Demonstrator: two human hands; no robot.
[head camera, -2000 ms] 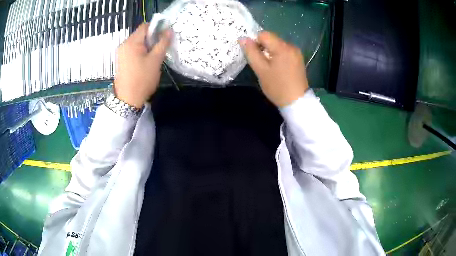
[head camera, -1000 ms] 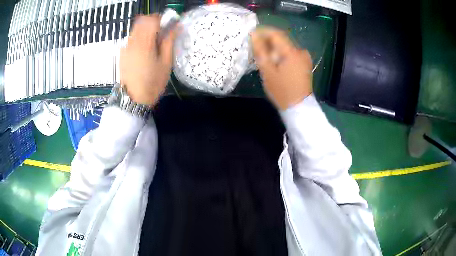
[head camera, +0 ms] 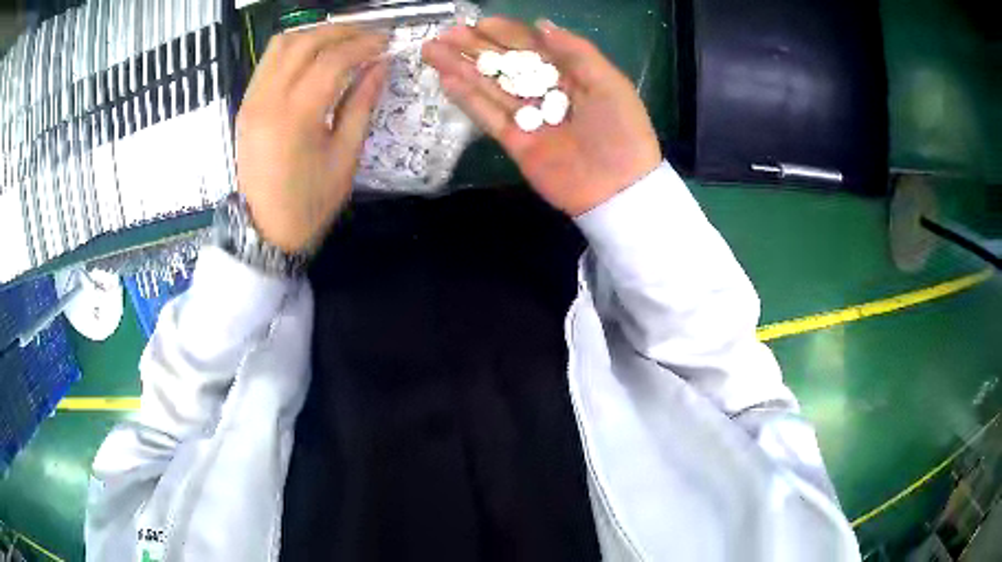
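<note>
Several small round white caps (head camera: 527, 79) lie on the upturned palm and fingers of my right hand (head camera: 582, 126). The clear bag of white parts (head camera: 412, 143) sits between my hands, its upper part partly covered by them. My left hand (head camera: 297, 132) is at the bag's left side, blurred, with its fingers curved and apart from the thumb; nothing shows in it.
Dense rows of silver-white rods (head camera: 121, 143) fill the left. A black tray (head camera: 786, 88) on the right holds one rod assembly (head camera: 797, 172). A silver bar (head camera: 390, 14) shows at the top edge. A blue bin (head camera: 148, 302) is at lower left.
My right hand has turned palm up, moved left over the bag, and now shows several white caps. My left hand stays beside the bag. The view has shifted to the right.
</note>
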